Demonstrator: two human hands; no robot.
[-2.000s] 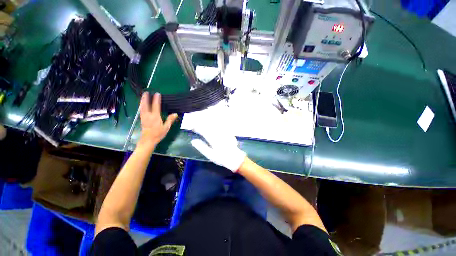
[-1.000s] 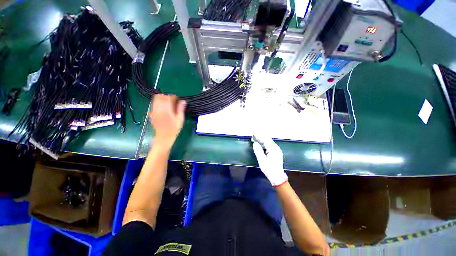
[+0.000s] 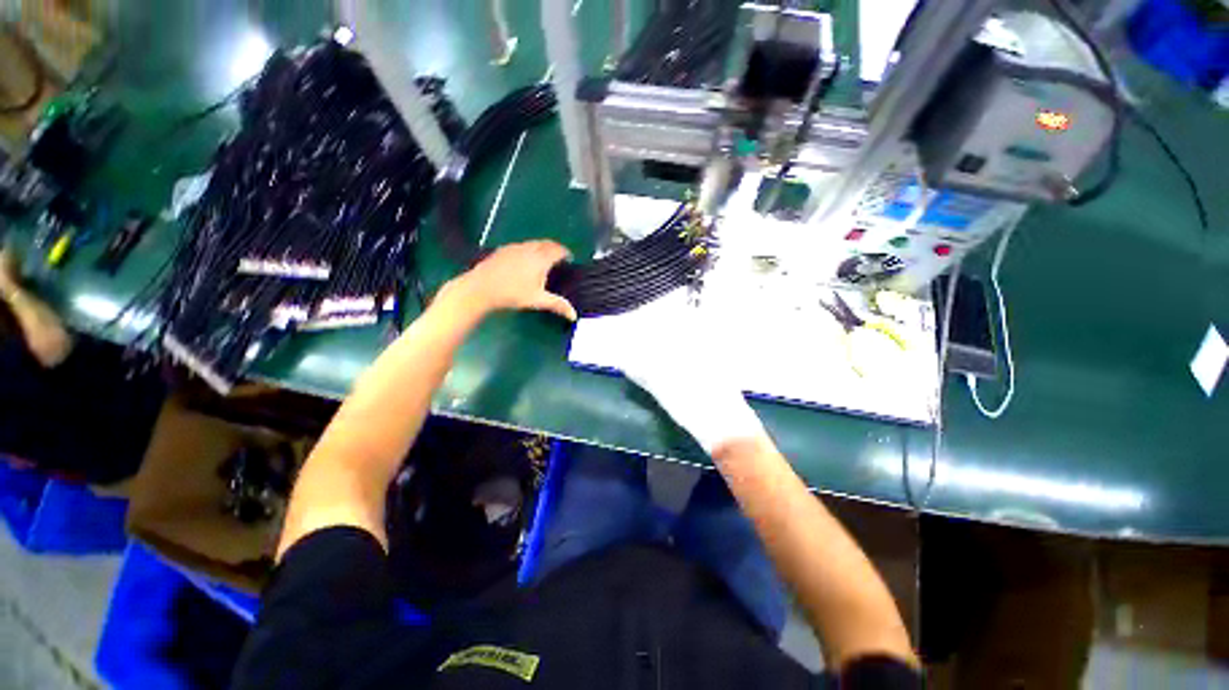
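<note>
A thick bundle of black cable leads (image 3: 627, 279) curves from a coil behind the machine onto the white base plate (image 3: 809, 367). Its brassy tips point to the area under the machine head (image 3: 778, 88). My bare left hand (image 3: 523, 278) is around the bundle at the plate's left edge, fingers over it and thumb on the near side. My right hand (image 3: 667, 371), in a white glove, is over the plate's front left part, just below the bundle. Its fingers blend into the bright plate, so its grip cannot be told.
A pile of black cables (image 3: 303, 175) lies at left. The control box (image 3: 917, 216), a phone (image 3: 970, 324) and yellow-handled pliers (image 3: 873, 328) are at right. Machine frame posts (image 3: 573, 108) stand behind my left hand. Another person's arm (image 3: 38, 321) shows at far left.
My left hand has moved onto the bundle and closed around it. My right hand has moved from the plate's front edge up and left, over the plate beside the bundle. The view has shifted.
</note>
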